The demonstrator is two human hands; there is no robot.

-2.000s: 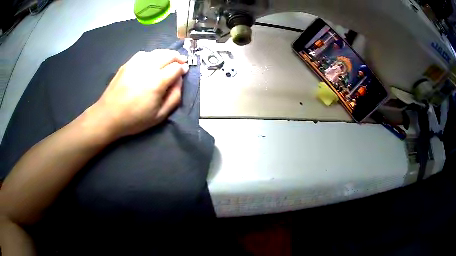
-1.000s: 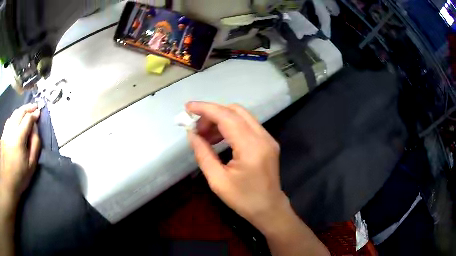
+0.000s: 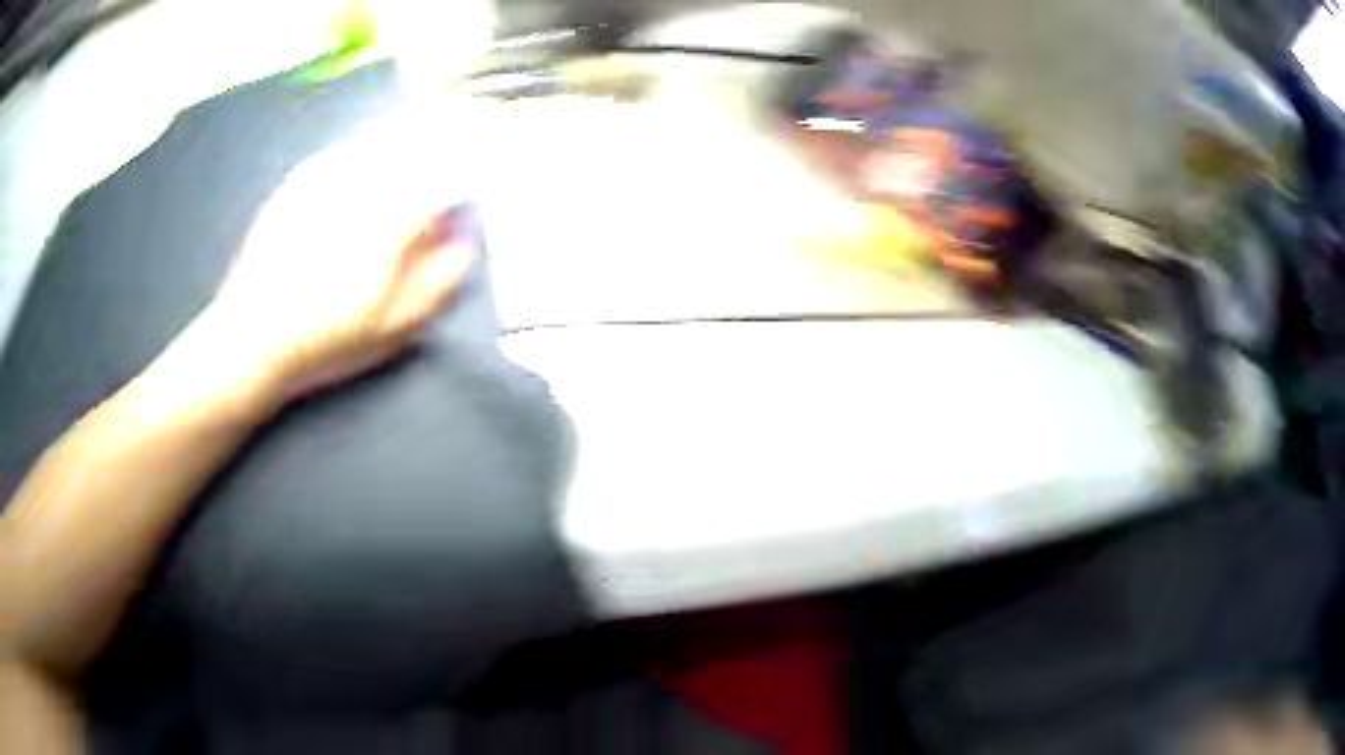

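The view is blurred and washed out by glare. A dark grey cut panel [image 3: 398, 487] lies on the white table at the left and hangs over its front edge. My left hand [image 3: 347, 251] lies on the panel near its right edge; its fingertips are lost in the glare, so its grip cannot be told. A blurred skin-coloured patch at the bottom right edge looks like part of my right hand [image 3: 1254, 730], mostly cut off; what it holds is not visible. The needle area is hidden by glare.
A blurred phone [image 3: 944, 185] leans at the back right of the table [image 3: 856, 443], with a yellow lump [image 3: 870, 244] beside it. A bright green piece [image 3: 351, 37] is at the top left. Red cloth [image 3: 767, 686] shows below the table.
The view has swung back left from the table's right end. My right hand, holding a small white thing over the table a second ago, has left that place. My left hand stays on the panel.
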